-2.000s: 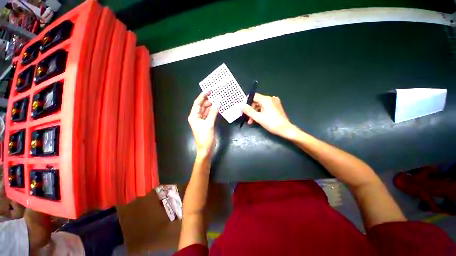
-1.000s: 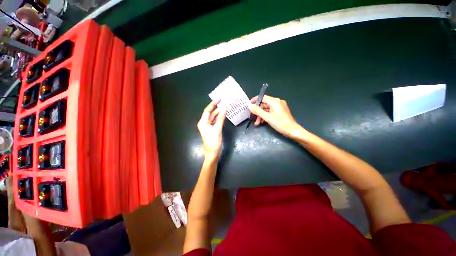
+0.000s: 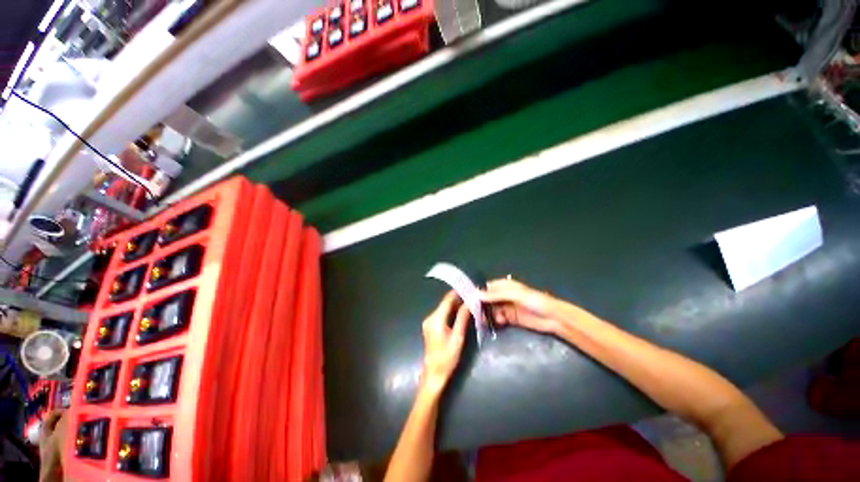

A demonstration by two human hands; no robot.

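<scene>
A small white label sheet (image 3: 459, 283) with tiny dark marks is bent into a curve above the dark green bench. My left hand (image 3: 445, 336) holds its near left side between thumb and fingers. My right hand (image 3: 514, 306) is at the sheet's right edge, its fingers closed. A short dark piece of the slim black tool (image 3: 489, 325) shows below my right fingers. The rest of the tool is hidden by the hand and the sheet.
A tall red-orange foam tray stack (image 3: 255, 358) with black units in its top pockets stands at left. A folded white sheet (image 3: 771, 247) lies at right. A white rail (image 3: 566, 163) borders the green belt. More red-orange trays (image 3: 363, 58) are beyond it.
The view has tilted up and turned, showing the far trays. The label sheet has gone from nearly flat to bent. The black tool, upright before, is now mostly hidden.
</scene>
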